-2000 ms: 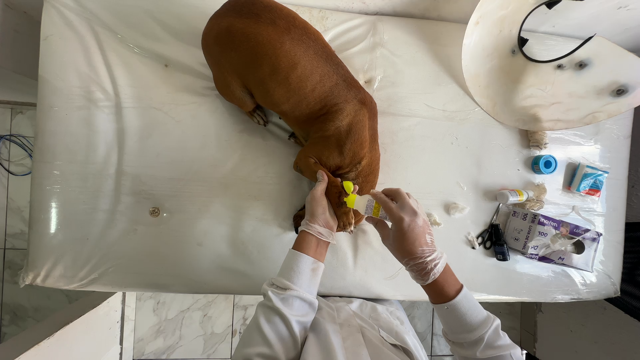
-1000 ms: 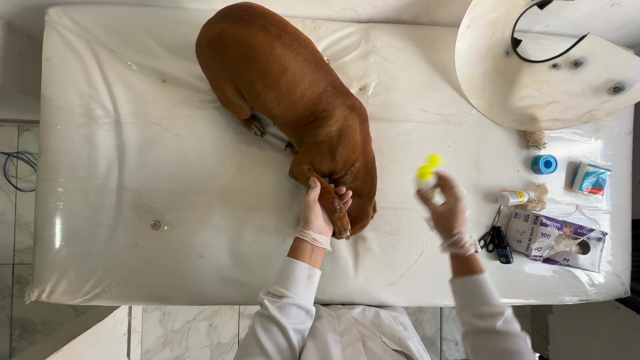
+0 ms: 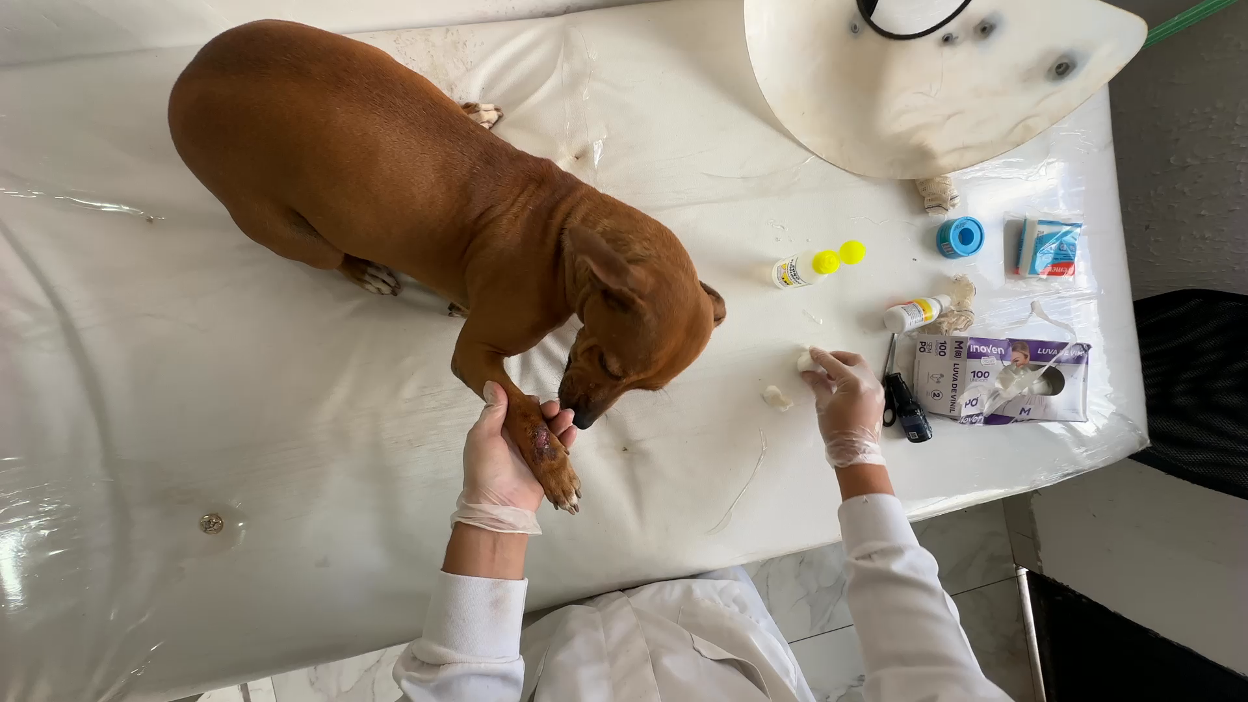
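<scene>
A brown dog (image 3: 390, 166) lies on the padded table, its head lowered and its nose at the fingers of my left hand (image 3: 502, 458). That gloved hand is closed around the dog's front leg (image 3: 531, 429), which shows a reddish wound above the paw. My right hand (image 3: 846, 395), also gloved, pinches a white cotton ball (image 3: 807, 361) low over the table. Beside it lies another bit of cotton (image 3: 776, 397). A white bottle with its yellow cap flipped back (image 3: 801, 269) is past my right hand, towards the table's far side.
A plastic cone collar (image 3: 916, 107) occupies the far right. Near it are a blue tape roll (image 3: 960, 237), a blue and white packet (image 3: 1050, 248), a second white bottle (image 3: 916, 314), black-handled scissors (image 3: 889, 390), a small dark bottle (image 3: 909, 414) and a glove box (image 3: 1004, 380).
The yellow-capped bottle, held in my right hand before, is let go on the table. My right hand has taken hold of cotton. The dog's head has turned down towards its held leg.
</scene>
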